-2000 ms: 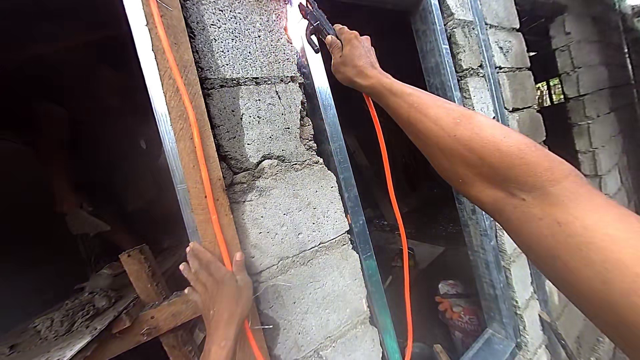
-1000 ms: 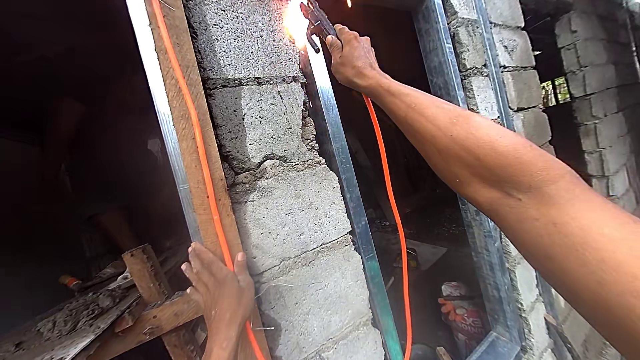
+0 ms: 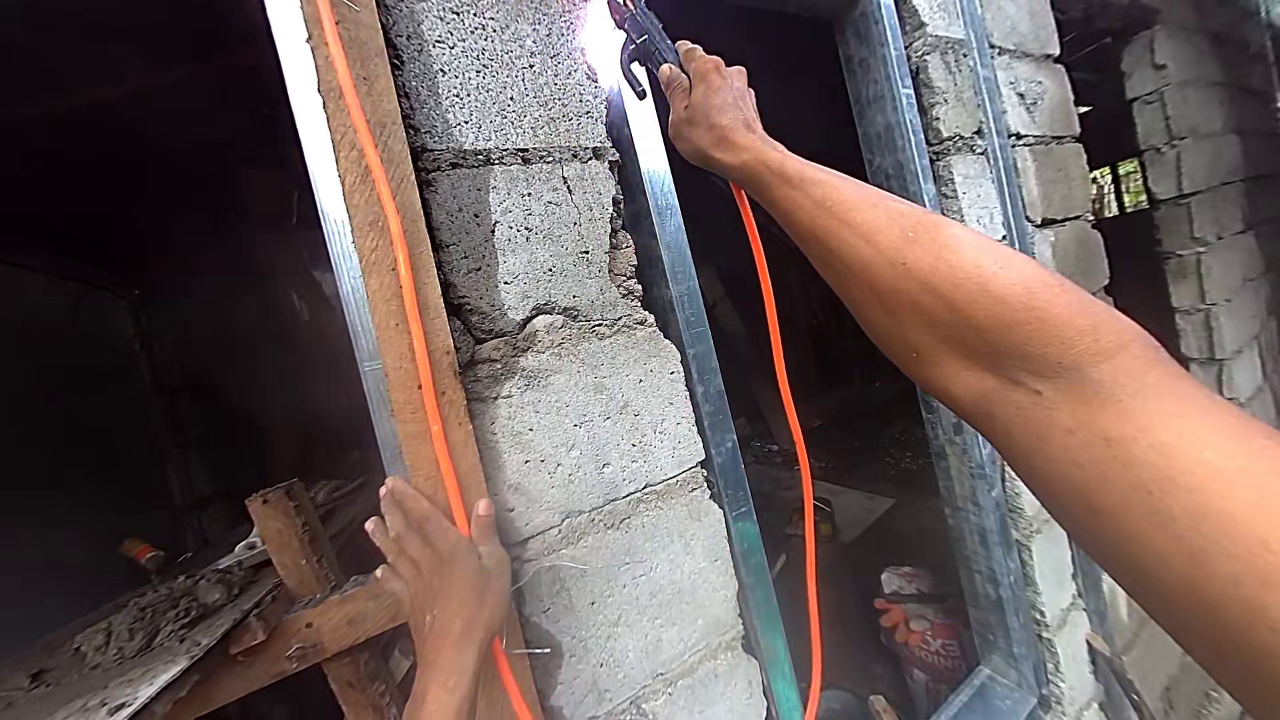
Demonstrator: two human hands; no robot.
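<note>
My right hand [image 3: 715, 110] grips a black welding electrode holder [image 3: 648, 45] at the top centre. A bright welding arc [image 3: 600, 40] glows beside the holder's jaws, where a galvanized metal frame [image 3: 690, 290] meets the concrete block column [image 3: 580, 420]. From under my right hand an orange welding cable [image 3: 790, 400] hangs down past the frame. My left hand [image 3: 445, 580] rests with spread fingers against an upright wooden board [image 3: 400, 250], over a second run of orange cable [image 3: 400, 230]. The electrode itself is lost in the glare.
Rough timber pieces [image 3: 310, 630] and a mortar-covered board [image 3: 150, 625] lie at lower left. Another metal frame [image 3: 900, 110] stands at right beside more concrete blocks [image 3: 1040, 100]. On the floor inside are a container [image 3: 925, 640] and an orange glove [image 3: 900, 620].
The arc has stayed lit at nearly the same place, its glow varying in size. Both hands have hardly moved.
</note>
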